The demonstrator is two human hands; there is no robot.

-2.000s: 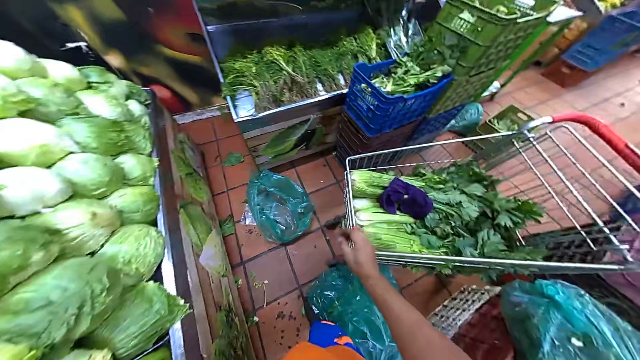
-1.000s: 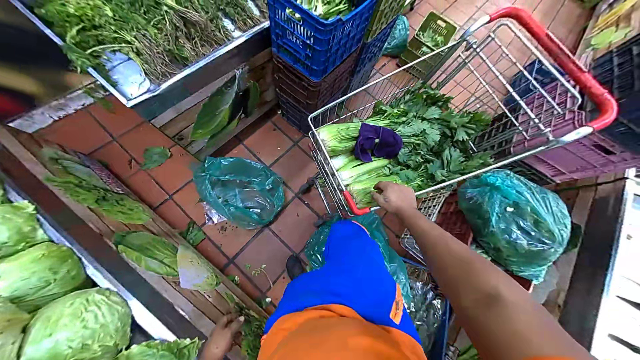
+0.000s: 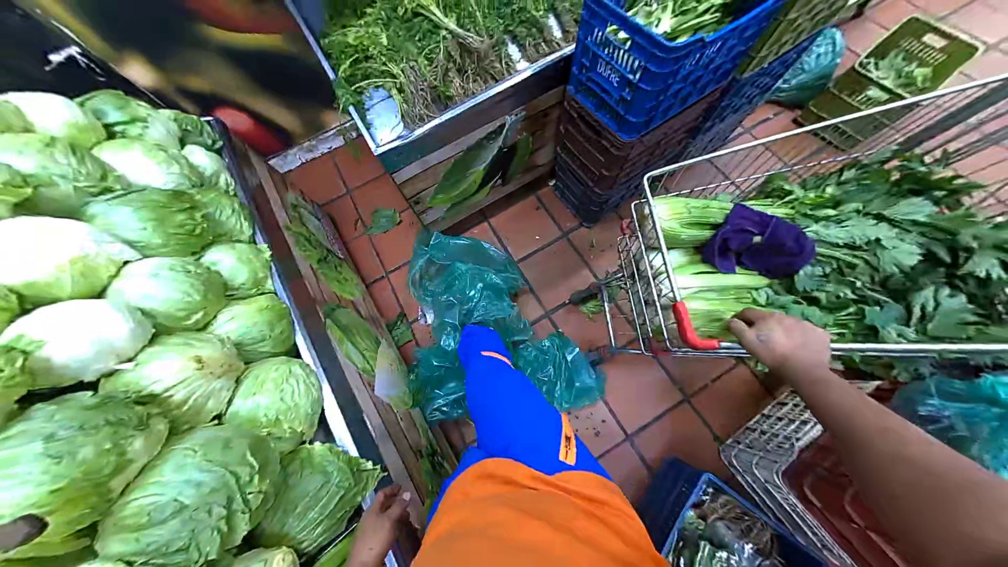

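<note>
My right hand [image 3: 781,340] is on the near top rail of a wire shopping cart [image 3: 669,260], its fingers curled over the metal beside the red corner piece. Bunches of celery [image 3: 890,244] lie in the cart with a purple cloth [image 3: 757,241] on their stalks. Down at the bottom edge, my left hand [image 3: 384,516] is beside the rim of the lettuce stand, partly cut off; whether it touches the rim I cannot tell. Heads of iceberg lettuce [image 3: 169,291] are piled on that stand. Green plastic bags [image 3: 465,291] lie on the tiles around my blue-clothed leg.
Stacked plastic crates, a blue one [image 3: 661,75] on top, stand beyond the cart. A stand of leafy herbs [image 3: 425,55] is at the top. Below the cart sit a grey crate [image 3: 768,441] and a blue crate [image 3: 685,504]. Loose leaves [image 3: 383,221] lie on the tiled floor.
The green bags near my leg are now bunched together beside the lettuce stand. My right hand stays at the cart's rail. The view has swung left toward the lettuce.
</note>
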